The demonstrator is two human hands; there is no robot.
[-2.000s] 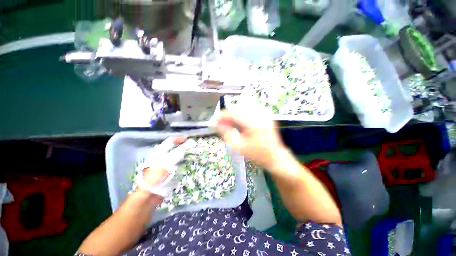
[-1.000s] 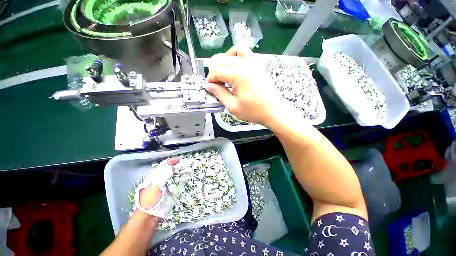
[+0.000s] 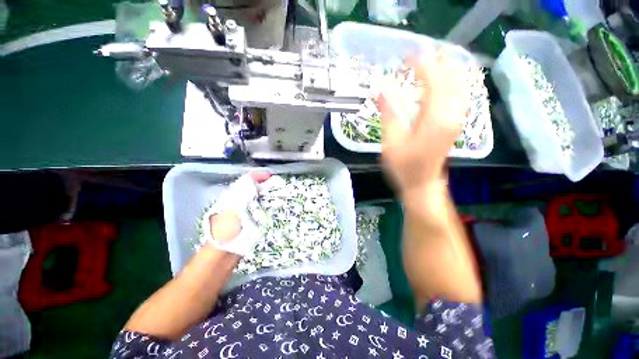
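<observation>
My left hand, in a thin white glove with bare fingertips, rests in the near tub on a heap of tiny white and green parts. Whether its fingers hold a part cannot be seen. My bare right hand is blurred, over the far tub just right of the fixture. Its fingers look raised and spread; whether it holds a part cannot be told. The silver air cylinder lies left of the fixture, above the pale machine base.
A side tub of parts stands right of the far tub, with a green-lined bowl beyond it. Red stools are under the bench edge. A bag of parts is right of the near tub.
My right hand has moved right, away from the fixture, to over the far tub. My left hand stays in the near tub. The camera view has shifted.
</observation>
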